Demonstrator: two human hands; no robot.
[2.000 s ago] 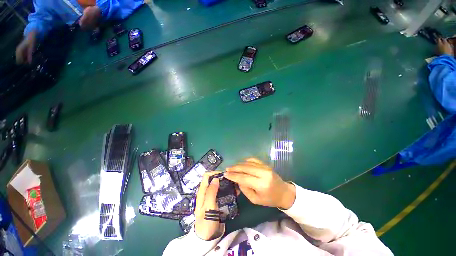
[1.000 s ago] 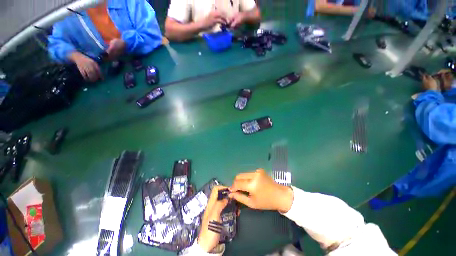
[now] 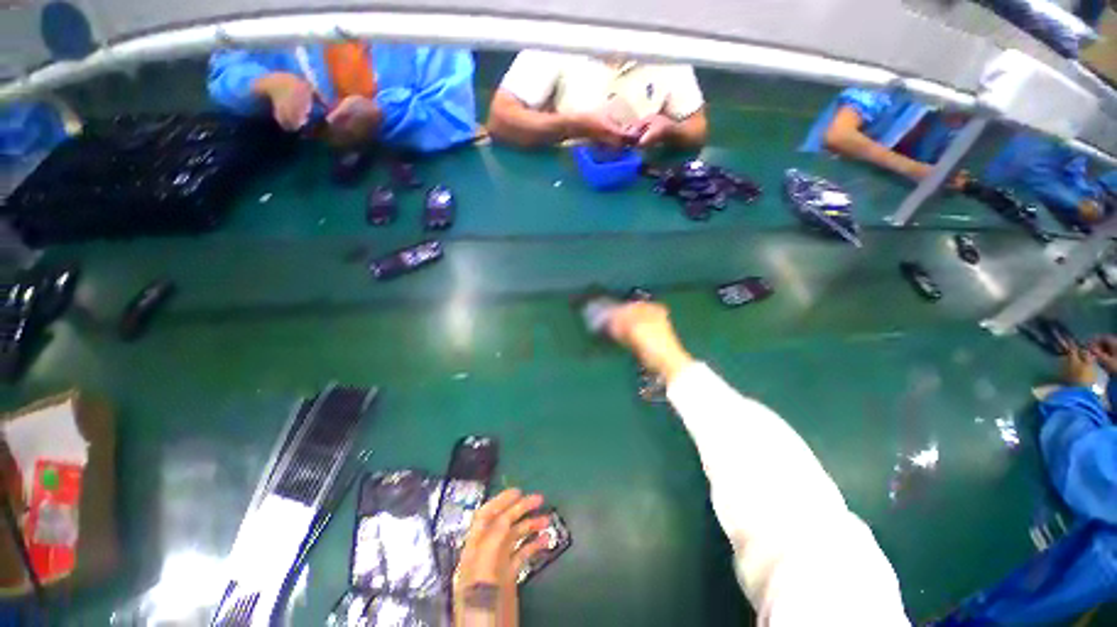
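Note:
My right hand (image 3: 642, 328) is stretched out over the middle of the bench, blurred, with a part-assembled handset (image 3: 600, 311) at its fingertips. My left hand (image 3: 492, 554) is low over the phone pile, fingers apart, partly covering one handset (image 3: 554, 543); its grip is not clear. Dark strips (image 3: 481, 598) show near its wrist. The pile of phone housings (image 3: 394, 539) lies left of it, cut off by the bottom edge. A stack of striped strip sheets (image 3: 321, 447) lies further left. Another handset (image 3: 650, 387) is partly hidden by my right forearm.
Handsets (image 3: 407, 259) (image 3: 744, 292) lie spaced along the bench. An open cardboard box (image 3: 92, 490) is lower left, a large black mass (image 3: 129, 178) far left. Opposite are workers, a blue bin (image 3: 608, 168) and a grey bag (image 3: 822, 203). A blue sleeve is at right.
My right hand has left my left hand and reached forward with a handset. My left hand has opened over the pile. The view has tilted up, showing more of the far side.

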